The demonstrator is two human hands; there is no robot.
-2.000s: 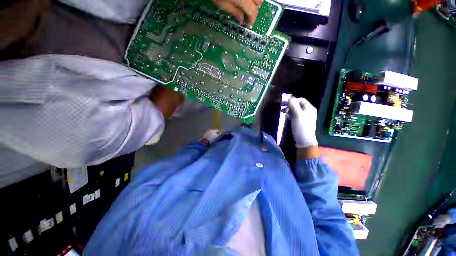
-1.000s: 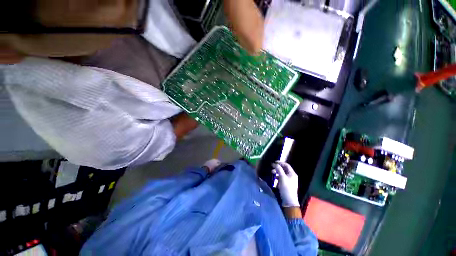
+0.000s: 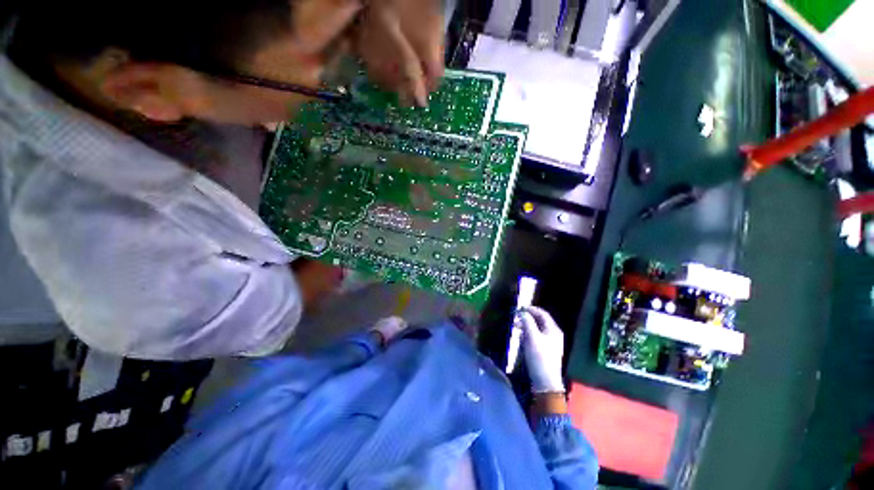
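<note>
A green circuit board [image 3: 412, 191], underside showing, is held up by another person's bare hands in front of me. My right hand [image 3: 541, 352], white-gloved, has its fingertips at a thin white bar [image 3: 515, 346] over the black fixture edge. I cannot tell whether the fingers grip the bar or only touch it. My left hand [image 3: 388, 329], white-gloved, is small and partly hidden beside my blue smock, below the board. Its fingers are unclear.
Another person in a pale smock leans in from the left. The fixture's pale plate [image 3: 537, 100] is beyond the board. On the green bench [image 3: 776, 383] are a board with heatsinks [image 3: 661, 359], a red-orange pad [image 3: 623, 431] and a black mouse-like object [image 3: 640, 167]. Red-orange bars cross upper right.
The other person's head has come into view over the board's upper left. My right hand is lower along the white bar than two seconds ago. The camera view has shifted.
</note>
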